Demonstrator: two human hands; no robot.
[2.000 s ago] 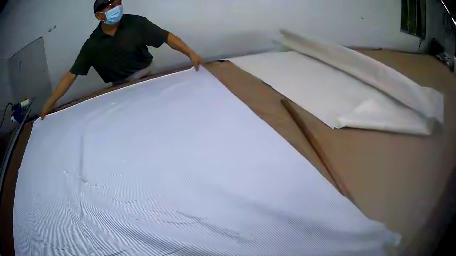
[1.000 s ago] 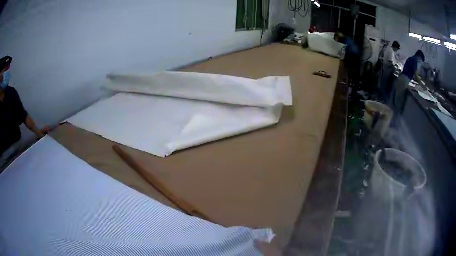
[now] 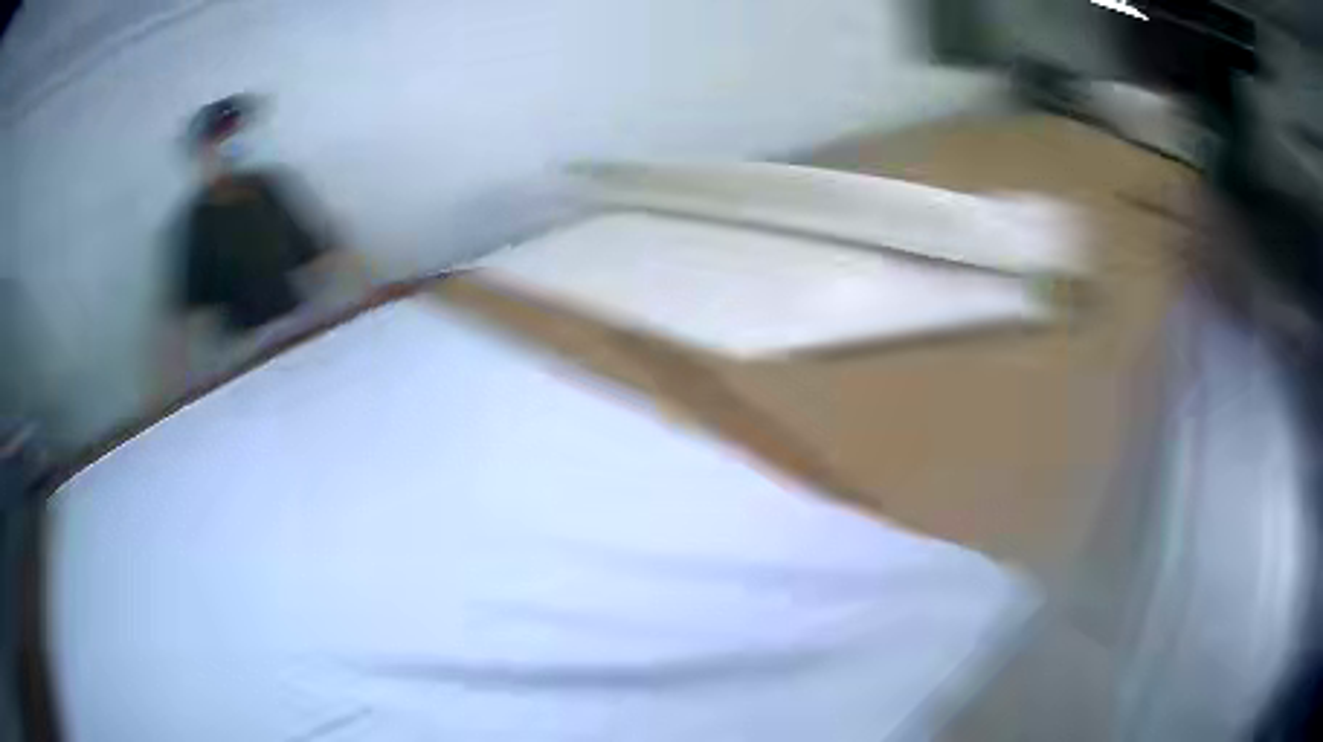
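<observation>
A large white to pale-blue fabric ply (image 3: 435, 478) covers the near part of the table, with soft folds along its near part. The frame is strongly blurred. The fabric's right edge runs diagonally beside a narrow brown strip (image 3: 755, 413), which lies on the brown underlay paper (image 3: 943, 435). Neither of my hands can be made out in the picture.
A person in a dark top (image 3: 247, 247) stands across the table at the far left edge. Off-white folded cloth (image 3: 784, 276) lies further along the table. A blurred pale shape (image 3: 1233, 507) is at the right, beyond the table.
The view swung right, then back left, and is now blurred. The fabric's near right corner lies further left than two seconds ago. The other person appears more upright, with arms lower.
</observation>
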